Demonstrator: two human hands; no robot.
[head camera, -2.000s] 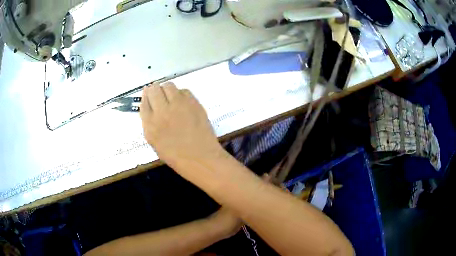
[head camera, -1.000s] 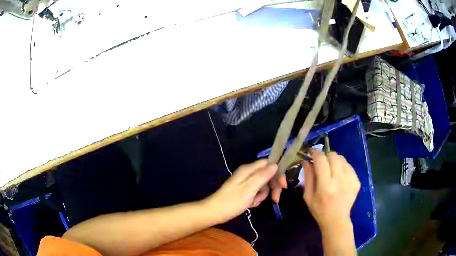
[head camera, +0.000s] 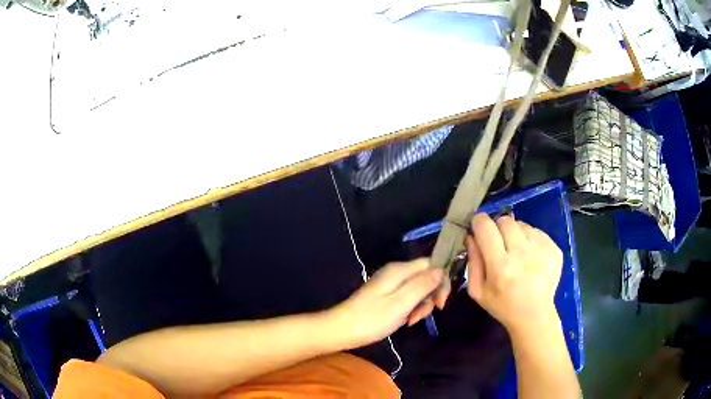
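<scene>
Long beige-grey cloth strips (head camera: 487, 148) run from the table's right part down over its front edge. My left hand (head camera: 394, 300) grips their lower end above my lap. My right hand (head camera: 514, 269) is closed beside the strips, its fingertips pinching a thin dark item that crosses them; I cannot tell whether it is thread or a tool. The fingers hide most of it. Dark cloth (head camera: 273, 249) lies below the table edge, with a white cord across it.
The white table (head camera: 234, 101) has a worn wooden front edge. A black phone (head camera: 552, 58) lies at its right. A blue bin (head camera: 557, 234) stands under my right hand. A tied patterned bundle (head camera: 620, 156) sits at another blue bin (head camera: 682, 171). Striped cloth (head camera: 401, 160) hangs below the edge.
My right hand has left the table, and both hands are now at the strips. Over the last second, the strips have drawn closer together and the thin dark item has come across them.
</scene>
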